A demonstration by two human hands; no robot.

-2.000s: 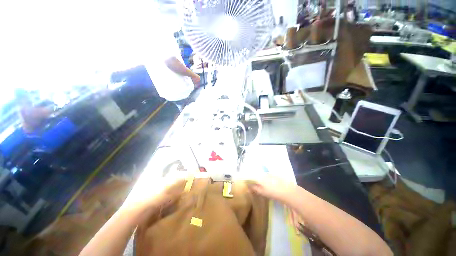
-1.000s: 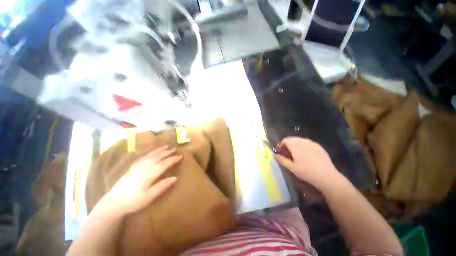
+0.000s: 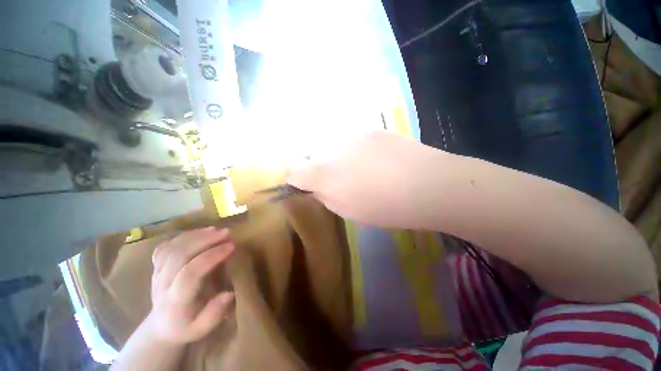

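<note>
The brown garment panel (image 3: 250, 297) lies under the sewing machine head (image 3: 80, 167), which fills the left side. My left hand (image 3: 190, 282) rests on the panel just below the head, fingers slightly bent and apart. My right hand (image 3: 348, 177) is right of the needle area, with a thin dark hand tool (image 3: 281, 193) at its fingertips, pointing left over the cloth. The tool's grip is hidden by the hand. A yellow-taped guide (image 3: 228, 197) stands at the needle area; a smaller yellow piece (image 3: 135, 234) is further left. Strong glare hides the area above the right hand.
The white work board (image 3: 391, 282) with yellow strips extends right of the panel. The dark table (image 3: 522, 87) lies beyond my right forearm. Heaped brown cloth (image 3: 634, 109) is at the far right edge.
The view has moved closer to the needle area. My right hand has moved from the board's right side to the needle area with the dark tool. My left hand stays on the cloth.
</note>
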